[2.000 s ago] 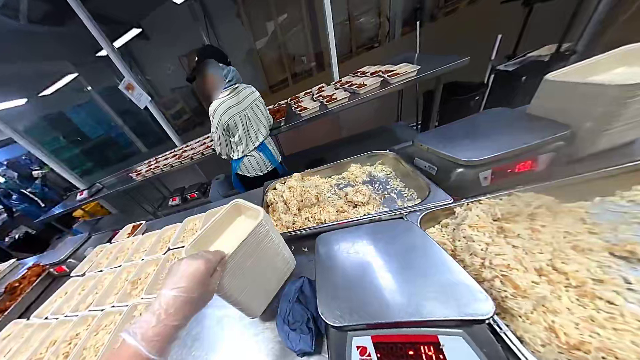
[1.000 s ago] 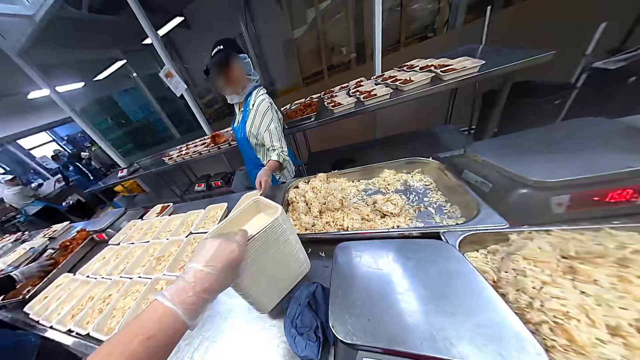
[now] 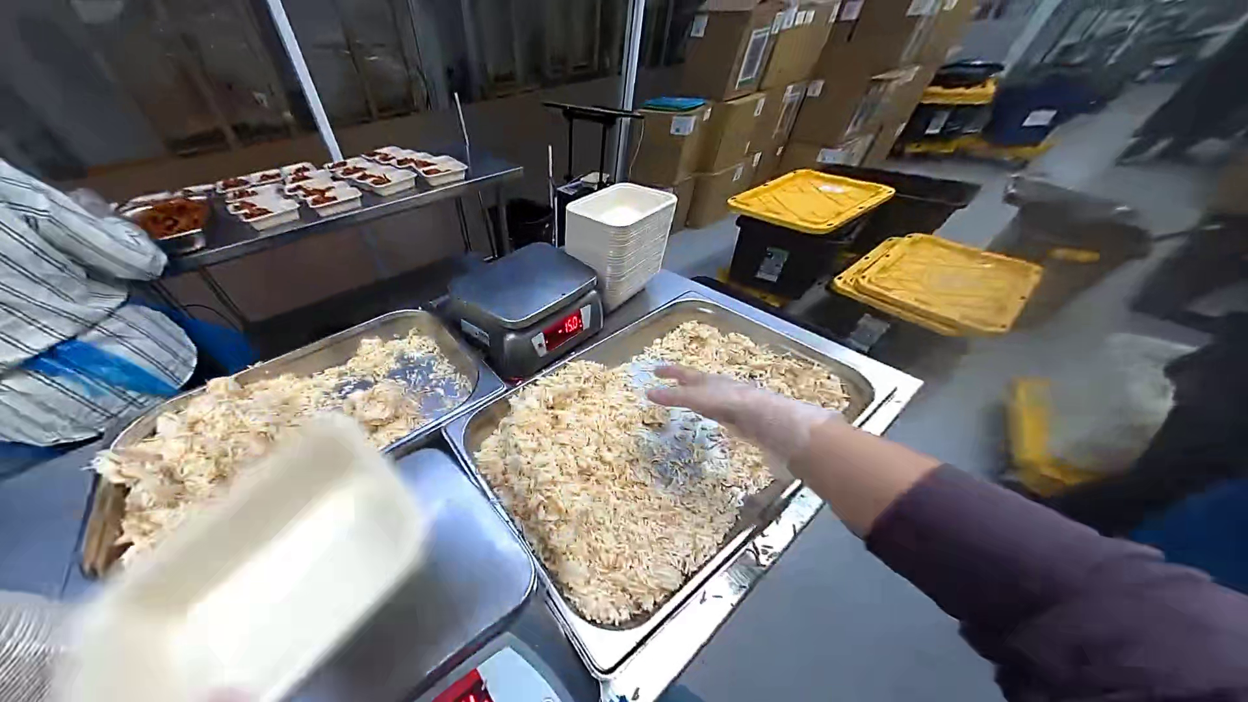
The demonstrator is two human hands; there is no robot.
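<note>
My right hand (image 3: 736, 409), in a clear glove, reaches from the right over a steel pan (image 3: 858, 385) of shredded pale food (image 3: 595, 468), palm down and fingers extended, holding nothing. At lower left a blurred off-white food tray (image 3: 263, 556) tilts above a scale's steel platform (image 3: 468, 546). Only a small blurred patch of my left hand (image 3: 231, 695) shows at the bottom edge, by that tray; its fingers are hidden. Part of a tray stack (image 3: 29, 634) shows in the lower left corner.
A second pan (image 3: 283, 390) of the food lies at left, beside a second scale (image 3: 526, 292) and a tray stack (image 3: 621, 239). A co-worker's striped sleeve (image 3: 78, 234) is at far left. Filled trays (image 3: 331, 195) stand on a rear table. Yellow-lidded bins (image 3: 809, 205) and cardboard boxes (image 3: 731, 127) are beyond.
The view has swung right. My right hand has come into view over the pan. A tray now shows blurred above the near scale; earlier, my left hand held a tray stack left of it.
</note>
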